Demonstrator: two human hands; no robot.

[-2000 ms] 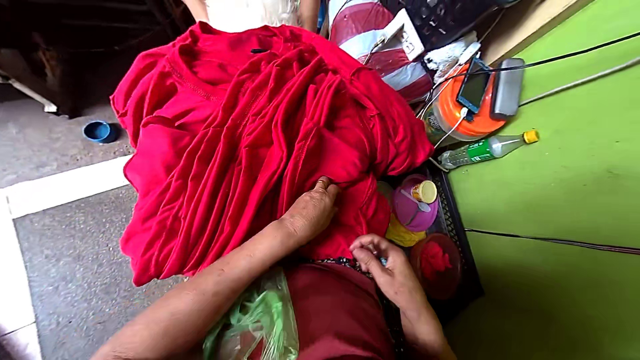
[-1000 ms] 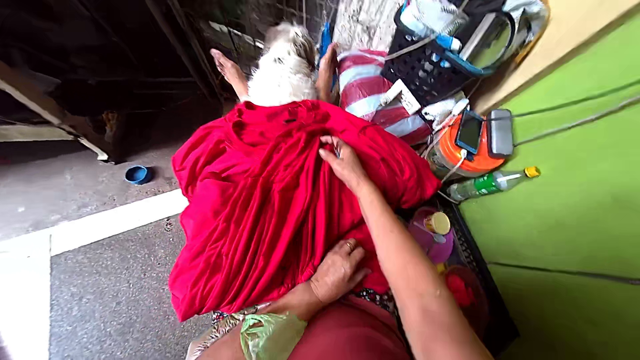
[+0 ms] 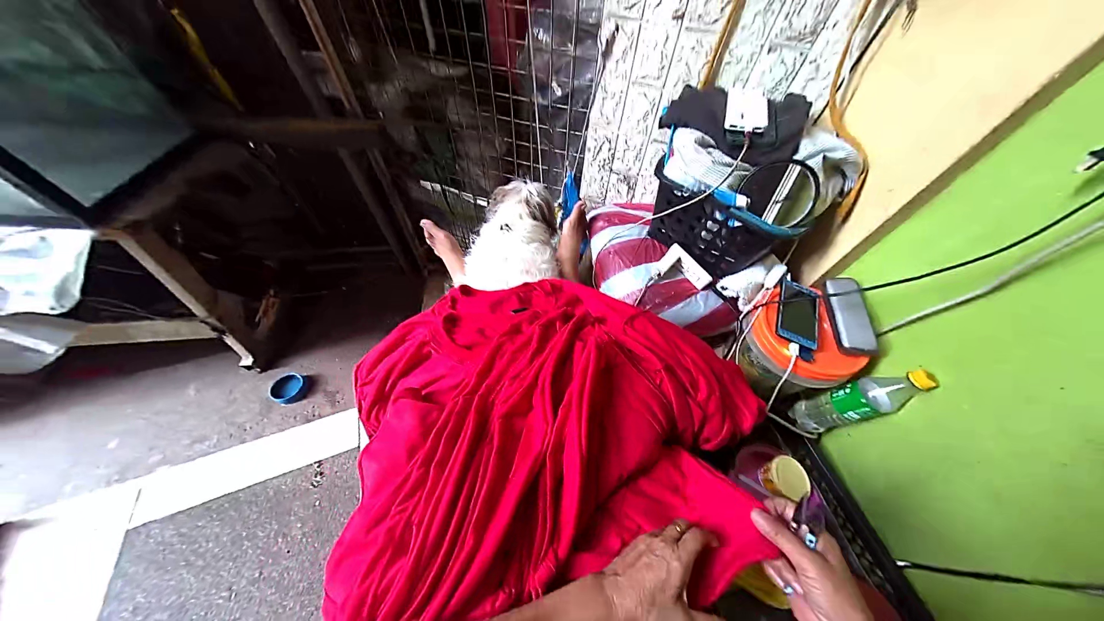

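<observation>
A red garment (image 3: 517,431) lies gathered in folds over my lap, with its neckline at the far side. My left hand (image 3: 660,573), a ring on one finger, rests bent on the fabric's near right part; whether it grips the cloth is unclear. My right hand (image 3: 811,561) pinches the corner of a red flap stretched out to the right. A small purple and metallic item (image 3: 809,522) shows at its fingers; its kind is unclear. The underside of the garment is hidden.
Beyond the garment lies a white furry dog (image 3: 513,241) between bare feet. At right are an orange-lidded bucket (image 3: 806,366) with a phone (image 3: 798,315), a plastic bottle (image 3: 862,401), a yellowish cup (image 3: 785,479) and cables. A black basket (image 3: 703,228) stands behind; a blue bowl (image 3: 289,388) sits on the floor.
My right hand has come back from the garment's upper middle to the flap at its right edge and now holds its corner. The view has tilted up.
</observation>
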